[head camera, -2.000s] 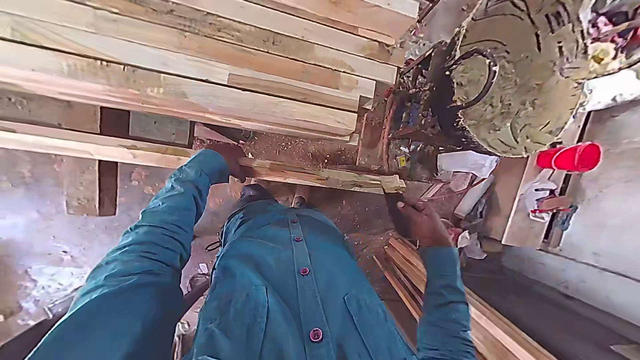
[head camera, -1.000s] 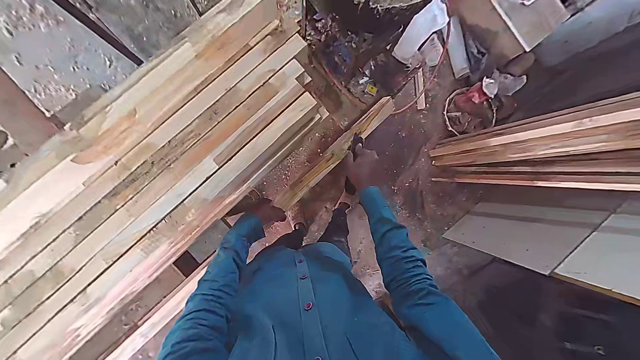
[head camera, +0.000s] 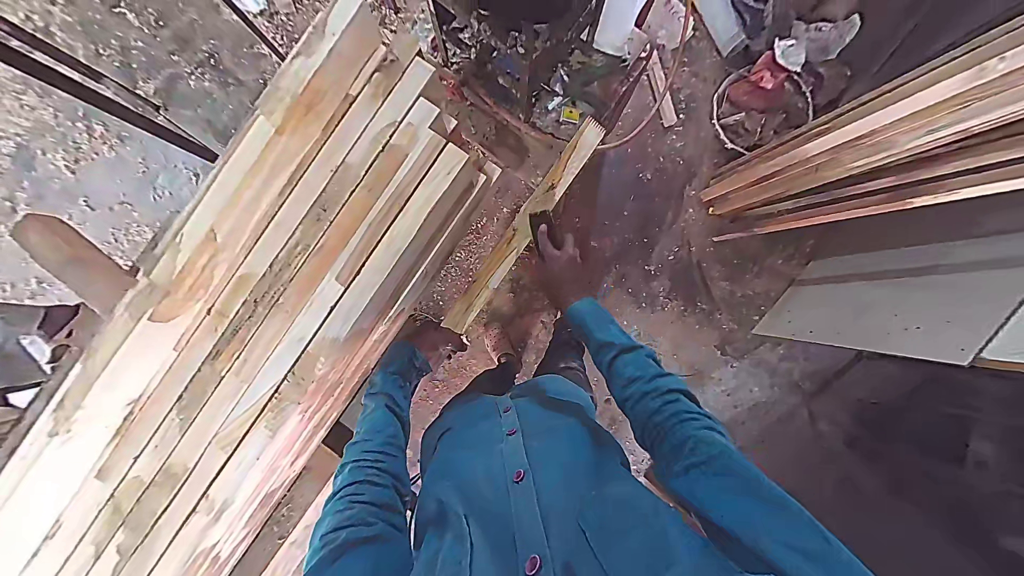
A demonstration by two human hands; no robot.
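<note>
A short wooden board (head camera: 512, 248) with a finger-jointed far end slants up to the right in front of my body. My left hand (head camera: 436, 340) is at its near end, beside the edge of the stacked planks; its fingers are partly hidden, so its grip is unclear. My right hand (head camera: 560, 260) is at the middle of the board's right side, closed around a small dark object (head camera: 542, 227) that touches the board. What this object is cannot be told. Long jointed wooden planks (head camera: 320, 264) lie side by side to the left of the board.
More long wooden strips (head camera: 872, 136) are stacked at the right, above pale flat panels (head camera: 888, 304). A round basket with scraps (head camera: 760, 104) stands at the upper right. A hose (head camera: 668, 88), a small yellow box (head camera: 570, 114) and litter lie beyond the board. Wood shavings cover the floor.
The view has turned strongly to the right since two seconds ago. The board, roughly crosswise then, now slants away from me, and my right hand is nearer its middle than its far end.
</note>
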